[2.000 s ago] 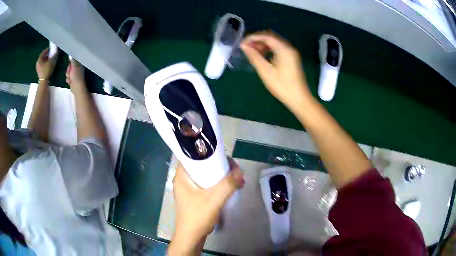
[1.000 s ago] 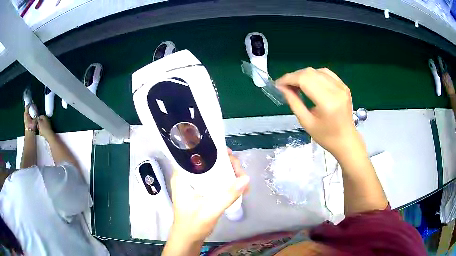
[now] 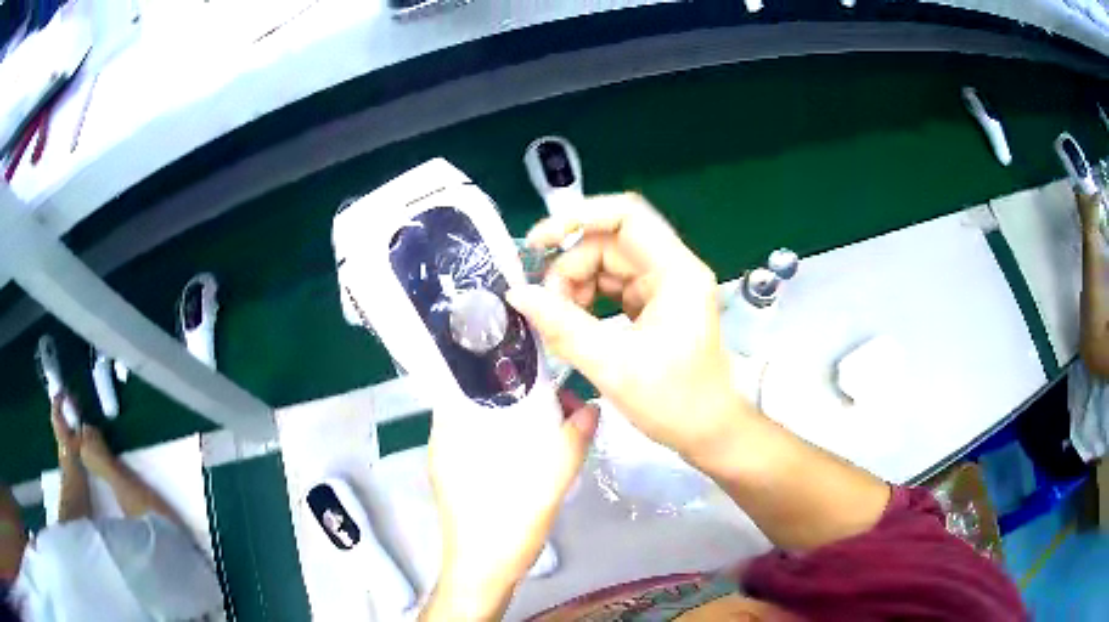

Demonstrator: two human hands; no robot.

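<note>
A white handset (image 3: 389, 261) with a glossy black oval panel and a round silver button stands in my left hand (image 3: 505, 486), which grips its lower part. Glare or creases show on the panel. My right hand (image 3: 632, 316) is at the panel's right edge, thumb and fingers pinched together. A bit of clear film seems to show at its fingertips, partly hidden by the fingers. A heap of clear film scraps (image 3: 645, 468) lies on the pale bench below my hands.
Another handset (image 3: 365, 547) lies on the bench at left. A silver-topped bottle (image 3: 763, 287) and a white wipe (image 3: 873, 368) are at right. Spaced handsets lie on the green conveyor (image 3: 778, 158). A slanted grey post (image 3: 146, 328) stands at left. Other people's arms show at both sides.
My right hand has moved left from over the belt to the held handset's panel. The larger film strip seen at its fingertips a second ago no longer shows there. The view has shifted right.
</note>
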